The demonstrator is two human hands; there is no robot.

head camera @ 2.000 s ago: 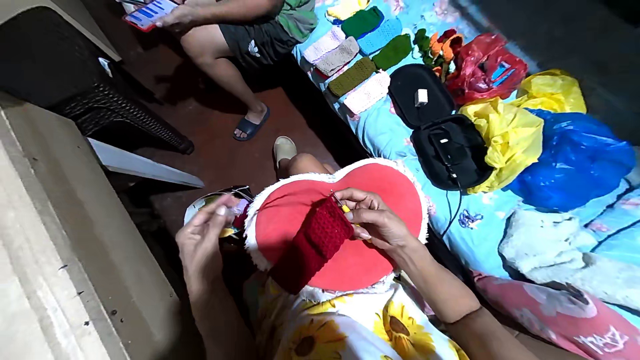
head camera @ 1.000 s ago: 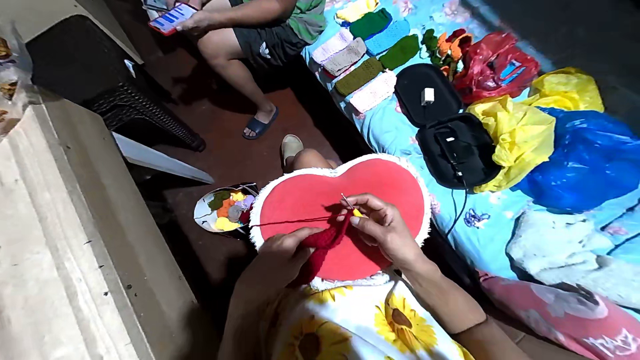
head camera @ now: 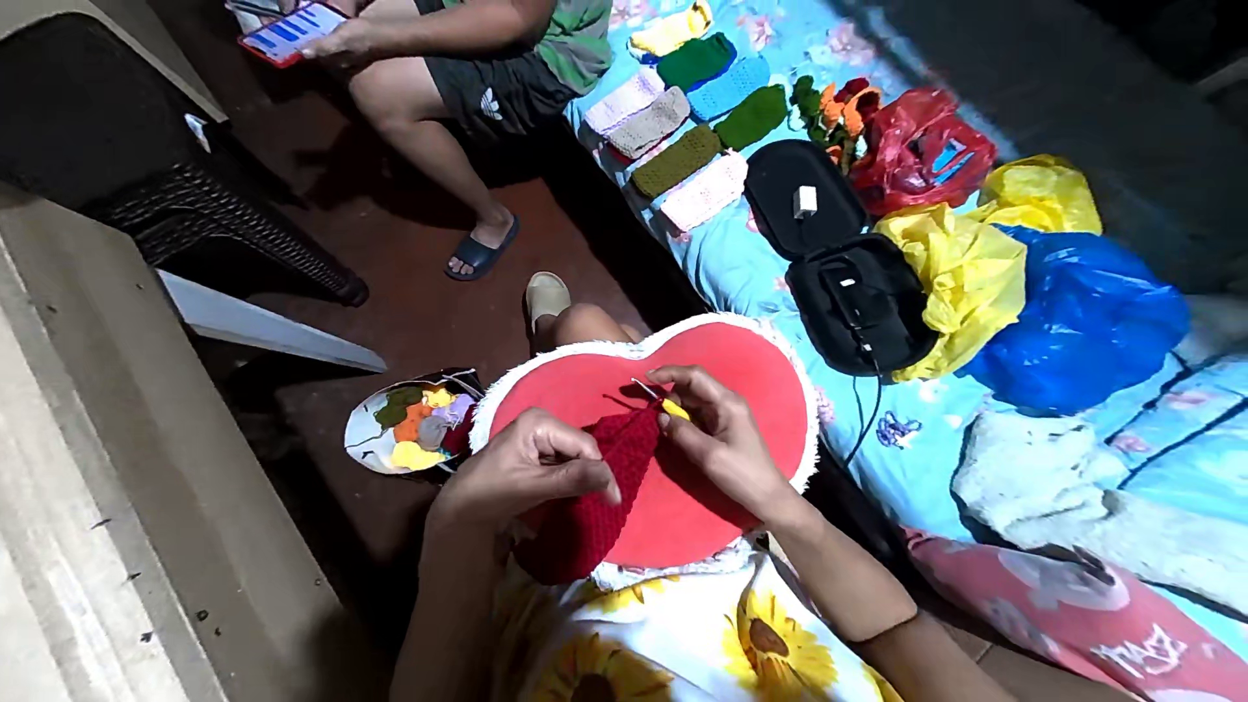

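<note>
A dark red crocheted piece (head camera: 595, 507) lies over a red heart-shaped cushion with white fluffy trim (head camera: 741, 380) on my lap. My right hand (head camera: 712, 429) grips a crochet hook with a yellow handle (head camera: 675, 409), its metal tip pointing up and left at the top corner of the piece. My left hand (head camera: 546, 463) is at the left part of the piece, its fingers curled; dark red yarn seems to run by it, though its grip is partly hidden. A container of colourful yarn (head camera: 419, 426) stands on the floor at left.
On the bed at right lie several crocheted pieces (head camera: 678, 161), an open black case (head camera: 858, 302), and red (head camera: 921, 146), yellow (head camera: 955, 283) and blue (head camera: 1082, 317) plastic bags. A person (head camera: 458, 39) with a phone sits beyond. A wooden surface (head camera: 127, 487) edges the left.
My left hand was raised away from the piece at the left two seconds ago, then came in to it. The piece now hangs lower left of the hook, which stays in my right hand.
</note>
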